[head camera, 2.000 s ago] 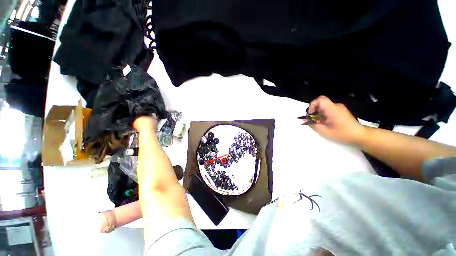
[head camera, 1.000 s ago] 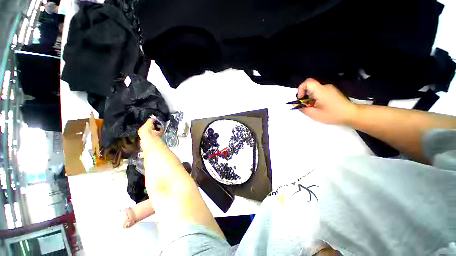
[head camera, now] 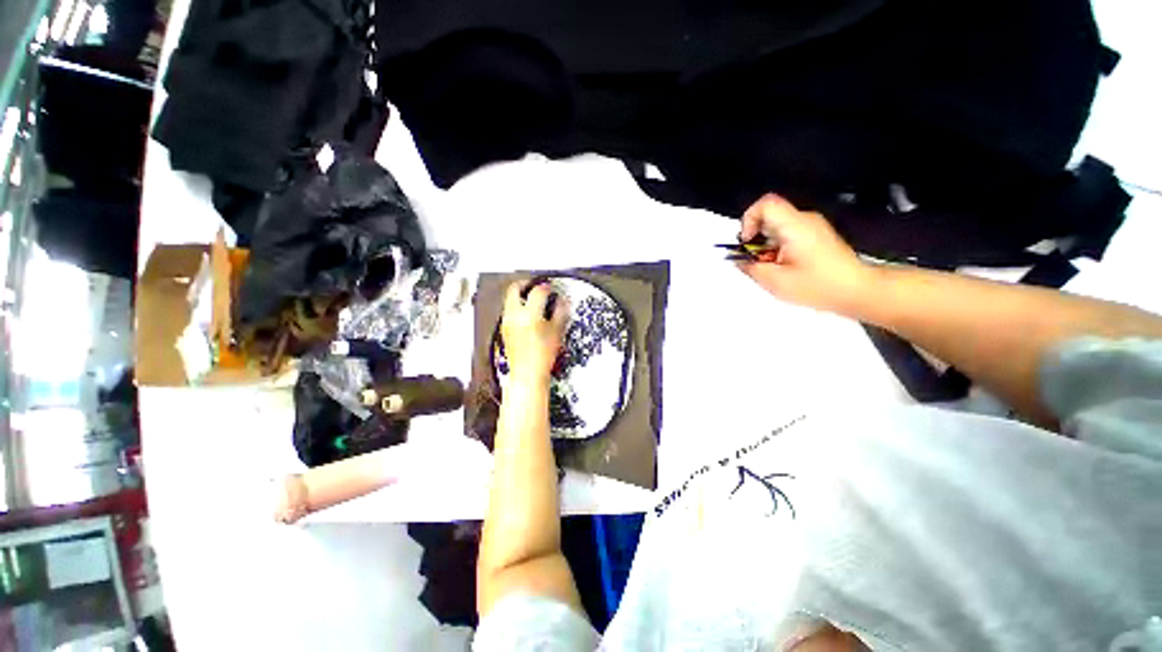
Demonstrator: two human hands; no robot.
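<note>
A round white plate [head camera: 595, 382] with a dark rim holds heaps of small black trims [head camera: 593, 318] and lies on a brown-grey mat [head camera: 647, 382]. My left hand [head camera: 531, 329] is over the plate's left side, with a dark piece at its fingertips; whether it grips the piece is unclear. It hides part of the heap. My right hand [head camera: 788, 255] is right of the mat, above the white table, closed around thread snips [head camera: 752, 248] whose dark tips point left. A large black garment [head camera: 765, 102] lies across the far side.
A crumpled black plastic bag [head camera: 325, 223] and an open cardboard box [head camera: 172, 318] are at the left. Clear plastic [head camera: 382, 306] and a dark olive cylinder [head camera: 427, 395] lie left of the mat. A bare forearm-like shape [head camera: 344, 481] shows at the lower left.
My left hand has moved right from the black bag to the plate. The phone beside the plate is now covered by my left arm. My right hand still holds the snips, slightly further left.
</note>
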